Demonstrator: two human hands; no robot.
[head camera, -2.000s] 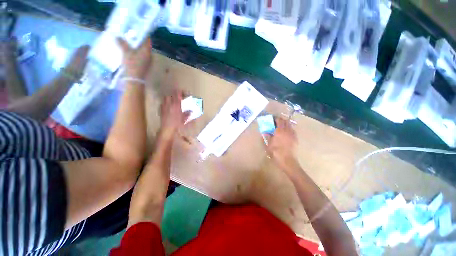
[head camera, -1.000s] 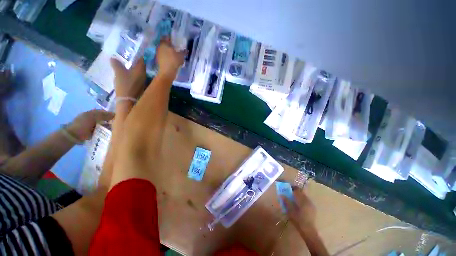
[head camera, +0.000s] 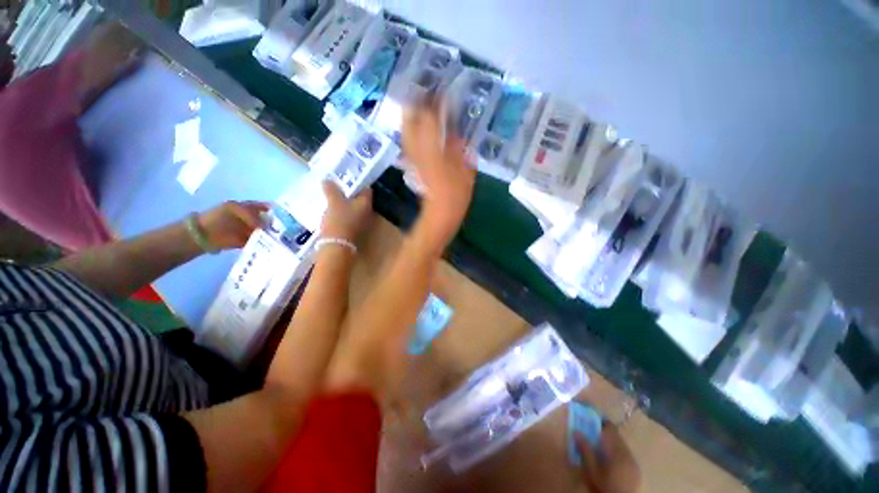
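Observation:
A clear tray (head camera: 511, 397) with a dark cable and pale parts lies tilted on the brown bench. A blue leaflet (head camera: 431, 323) lies left of it, partly behind my left forearm. My left hand (head camera: 439, 173) is stretched over the belt beside the row of trays, blurred, with its fingers apart and nothing visible in it. My right hand (head camera: 609, 464), near the bottom edge and partly cut off, holds another blue leaflet (head camera: 584, 433) right of the tray.
Trays and white cartons (head camera: 554, 149) line the green belt (head camera: 492, 223). Left, a person in a striped top (head camera: 87, 385) holds a tray and a long white box (head camera: 241, 308), arm close against mine. A pink sleeve (head camera: 43, 144) and white slips on a blue surface (head camera: 135, 144) lie beyond.
The view has shifted, so the bench tray appears lower and further right. My left hand has moved right along the belt, away from a tray with a blue leaflet. The neighbour's hands have moved back from the belt.

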